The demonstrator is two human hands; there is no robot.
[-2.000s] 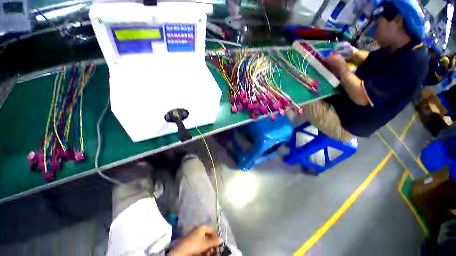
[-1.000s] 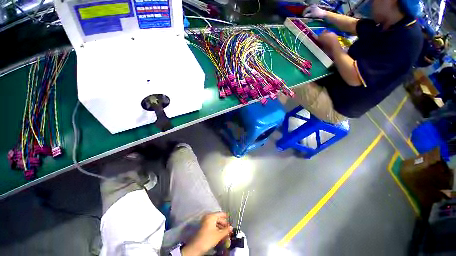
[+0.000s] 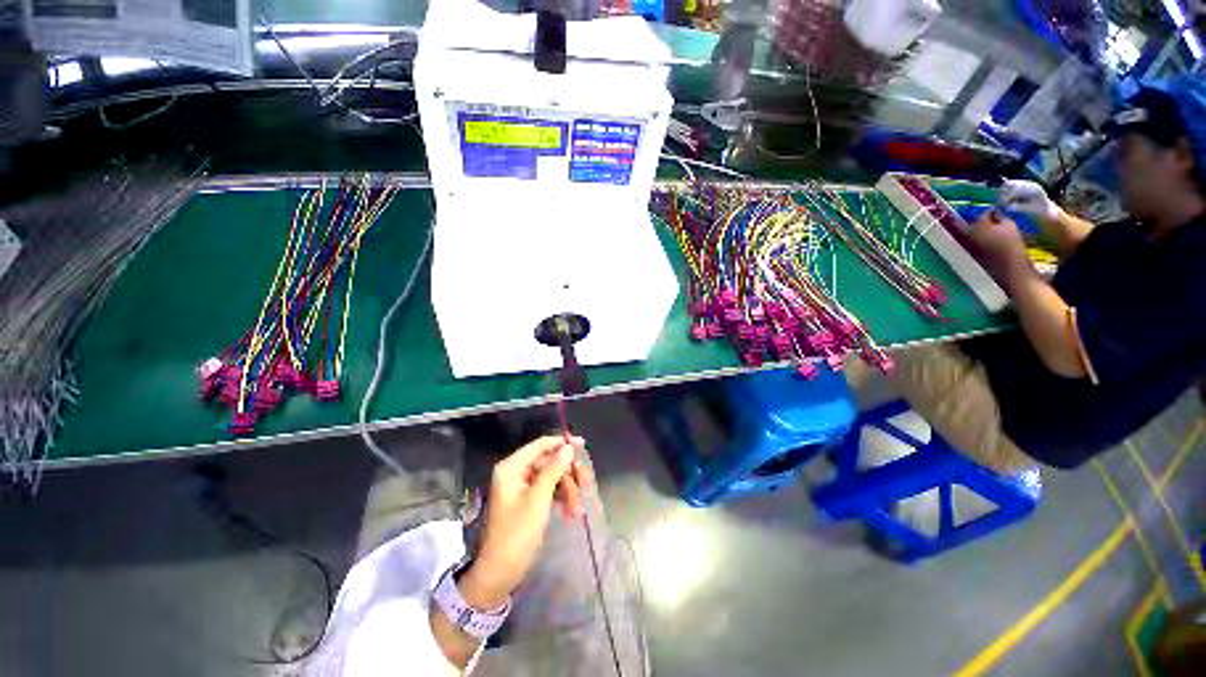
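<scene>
My left hand, bare with a white-banded watch, pinches a thin dark-red lead wire just below the machine's nose. The wire runs from the black chuck through my fingertips and hangs down past my lap to the bottom edge. The chuck projects from a round hole low on the white machine, which has a yellow-green display and a blue keypad. Whether the wire's upper end is inside the chuck is too small to tell. My right hand is not in view.
Magenta-ended harness leads lie left and right of the machine. A pale wire bundle lies far left. A grey cable crosses the bench edge. A person works at right beside blue stools.
My left hand has moved up from the lap to just below the chuck with a wire. My gloved right hand has left the picture. The view has shifted, showing the pale bundle.
</scene>
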